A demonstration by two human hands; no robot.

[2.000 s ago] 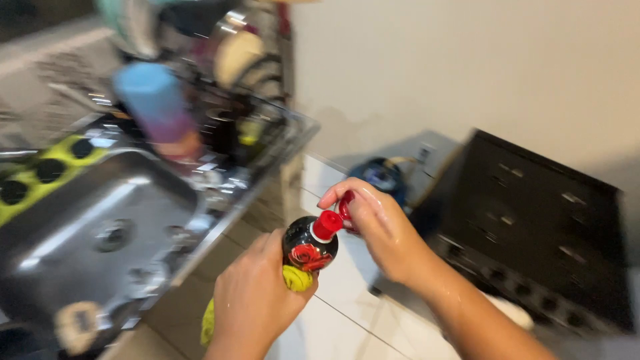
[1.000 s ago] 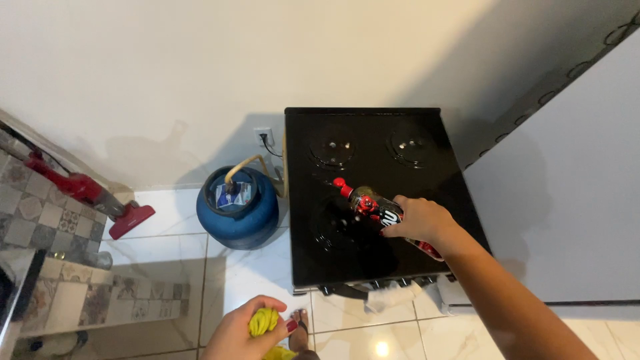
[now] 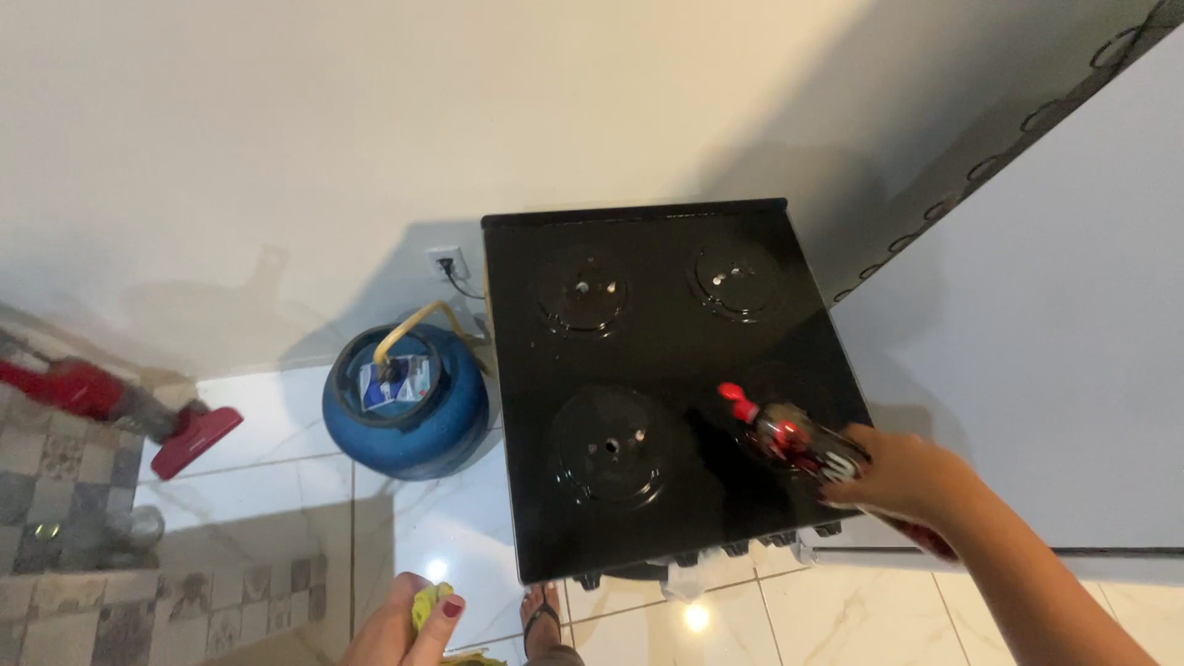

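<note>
My right hand grips a dark bottle with a red nozzle, tilted with its nozzle toward the upper left, over the front right part of a black stove top. Whether liquid is coming out cannot be told. The stove's burner wells show no grates, and small wet-looking spots lie on the surface. At the bottom, left of the stove, my left hand holds a crumpled yellow-green cloth, partly hidden by the fingers and the frame's edge.
Left of the stove stands a blue gas cylinder with a yellowish hose, near a wall outlet. A red vacuum cleaner head is at the far left. A large pale appliance stands on the right. Control knobs line the stove's front.
The view has turned from the sink to the stove. Two seconds ago both hands were at the bottle; now only my right hand holds it. Since one second ago, it has moved toward the stove's front right.
</note>
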